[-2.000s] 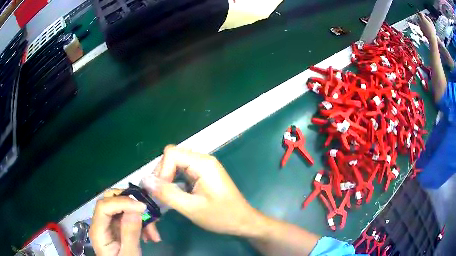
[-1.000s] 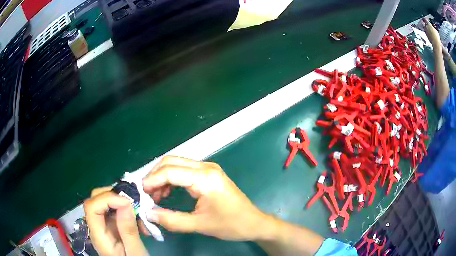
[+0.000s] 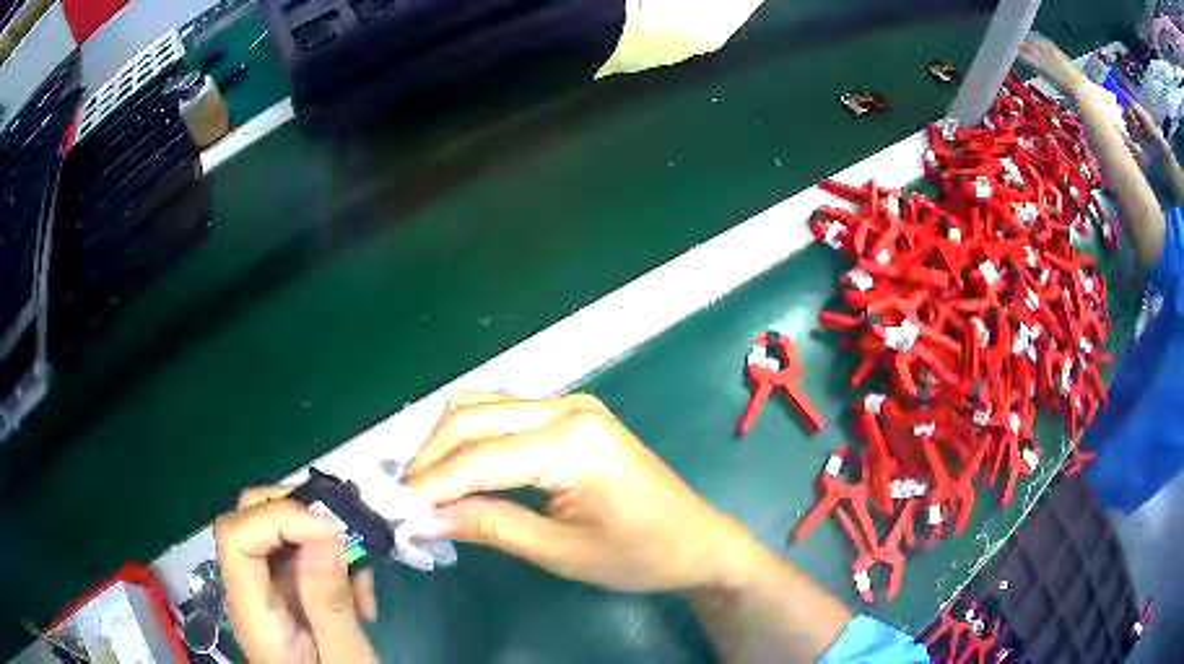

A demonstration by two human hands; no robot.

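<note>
My left hand (image 3: 292, 571), at the lower left, grips a small black electronic unit (image 3: 348, 509) between thumb and fingers. A bit of bright green shows at the unit's lower side. My right hand (image 3: 558, 493) pinches a crumpled white wipe (image 3: 405, 519) and holds it against the unit's right side. The fingertips of my right hand are partly hidden by the wipe. Both hands are above the white rail and the near bench.
A large heap of red spring clamps (image 3: 974, 298) lies on the right of the bench; one clamp (image 3: 777, 383) lies apart. Small units (image 3: 863, 101) sit on the green belt (image 3: 519, 195). Black trays (image 3: 429, 78) stand behind. A red basket (image 3: 130, 616) is lower left. Another person's arm (image 3: 1117, 156) reaches in.
The wipe came into view, first spread along the unit's side, now bunched at its right. My right hand has shifted slightly right. The other person's arm has moved left.
</note>
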